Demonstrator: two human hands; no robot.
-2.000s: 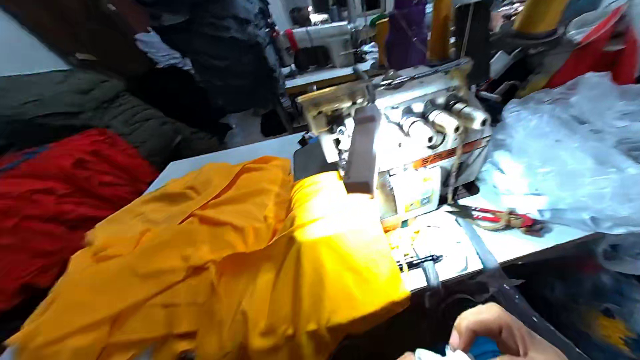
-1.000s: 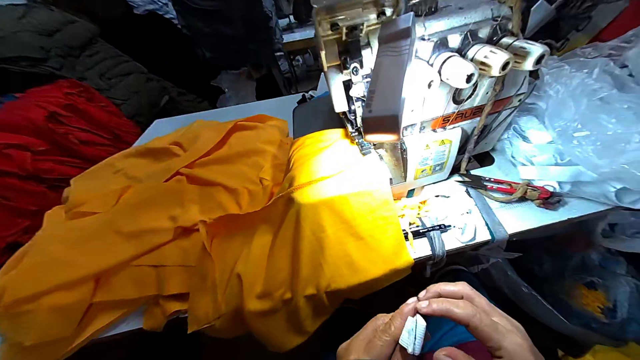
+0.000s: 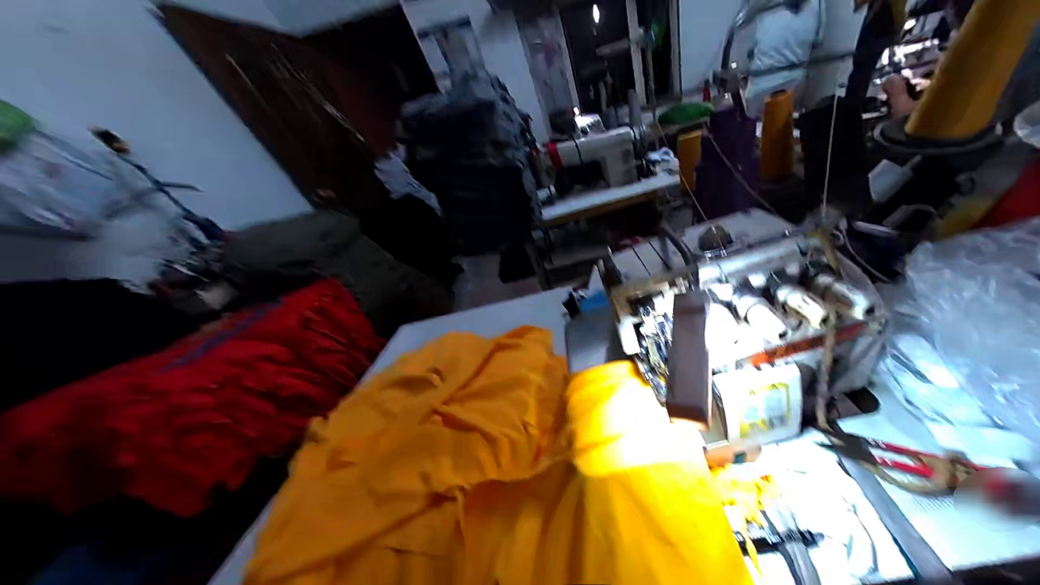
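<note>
Neither of my hands can be made out in the head view. Orange-yellow fabric (image 3: 422,455) lies in folds over the white table, and its right part (image 3: 642,487) runs under the lit head of an overlock sewing machine (image 3: 764,325). Thread-tension knobs line the machine's front, and a brown-grey bar (image 3: 689,357) stands out before it. Red-handled scissors or snips (image 3: 902,461), wrapped with tan material, lie right of the machine. At the right edge a small grey and red blur (image 3: 1003,491) is too smeared to identify.
Piled red fabric (image 3: 244,390) is at the left, with dark cloth behind it. Clear plastic wrapping (image 3: 975,325) covers the table's right side. Farther back stand another sewing machine (image 3: 597,158), a stack of dark cloth (image 3: 471,162) and orange thread cones (image 3: 777,134).
The view has swung up and left. Both hands, which held a small white piece before the table one second ago, are out of sight. The fabric still lies at the machine.
</note>
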